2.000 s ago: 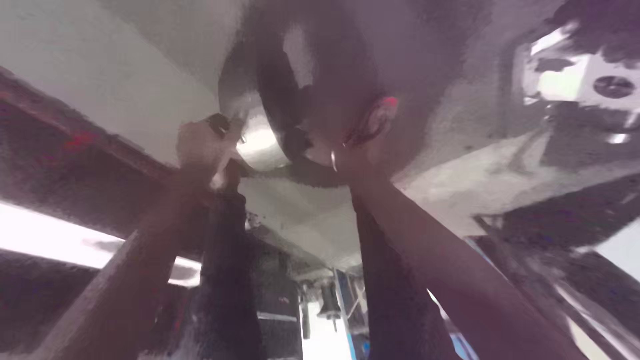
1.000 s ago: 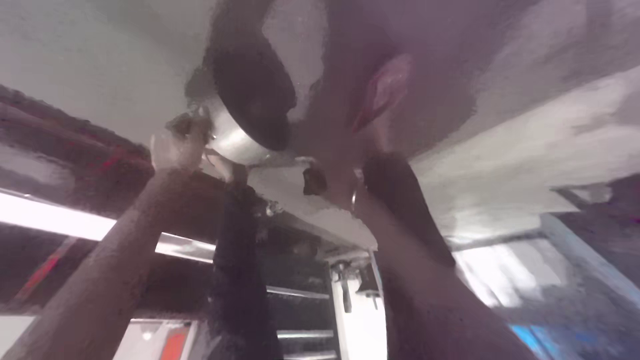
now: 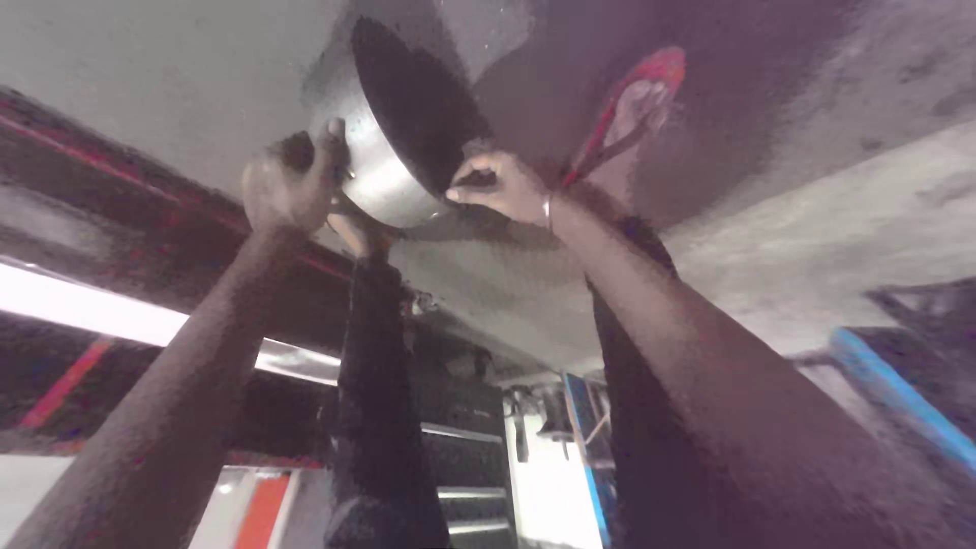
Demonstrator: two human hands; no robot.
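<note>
A shiny metal cylinder (image 3: 374, 164) with a dark, round open end lies tilted on the grey floor. My left hand (image 3: 293, 179) is against its left side, thumb up along the metal; a dark patch beside the fingers is too blurred to name. At the cylinder's lower right rim, the thumb and forefinger of my right hand (image 3: 499, 187) come close together. Whether they pinch the rim or something small cannot be told. A thin band circles the right wrist.
Two dark-clothed legs (image 3: 381, 396) stretch between my forearms. One foot is near the cylinder's underside; the other wears a red-edged sandal (image 3: 671, 69). A dark drawer cabinet (image 3: 465, 457), a blue-edged panel (image 3: 583, 435) and a bright strip (image 3: 84, 305) show behind.
My right hand has moved from below the cylinder's right side up to its rim. My left hand stays at the left side. The view has shifted.
</note>
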